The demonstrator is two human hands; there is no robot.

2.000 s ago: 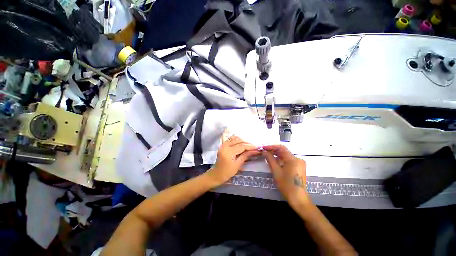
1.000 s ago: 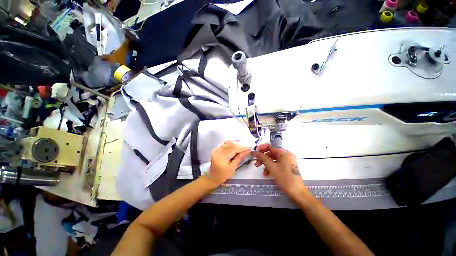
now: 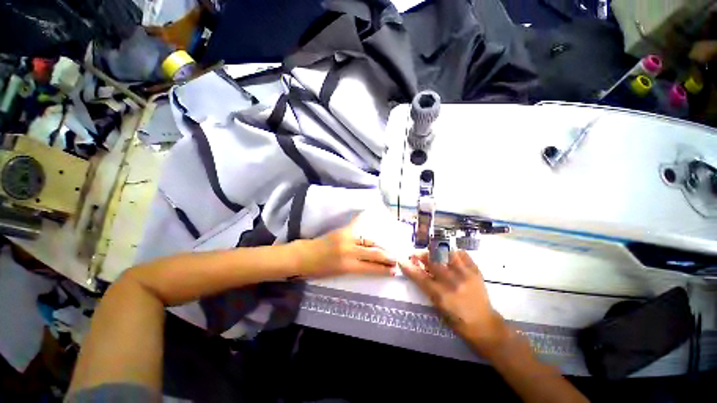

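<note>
The garment (image 3: 244, 157) lies with its pale inner side up, crossed by dark strips (image 3: 208, 165), left of the needle. My left hand (image 3: 358, 250) lies fairly flat on the pale cloth, fingers pointing right to just below the presser foot (image 3: 423, 228). My right hand (image 3: 448, 283) is at the front of the foot, fingertips close to my left fingertips, on or beside the cloth edge. The edge itself is washed out by glare and partly covered by my fingers. The sewing machine head (image 3: 487, 157) reaches in from the right.
A black pouch (image 3: 641, 334) lies at the table's right. A measuring strip (image 3: 393, 316) runs along the front edge. An older cream machine (image 3: 47, 177) and scraps are at left. Dark cloth (image 3: 472, 47) lies behind. Pink and yellow thread spools (image 3: 643, 85) stand upper right.
The view has shifted and tilted. My hands, which pinched the edge together in front of the foot, are now lower over the cloth, left hand flatter and right fingers up beside the foot.
</note>
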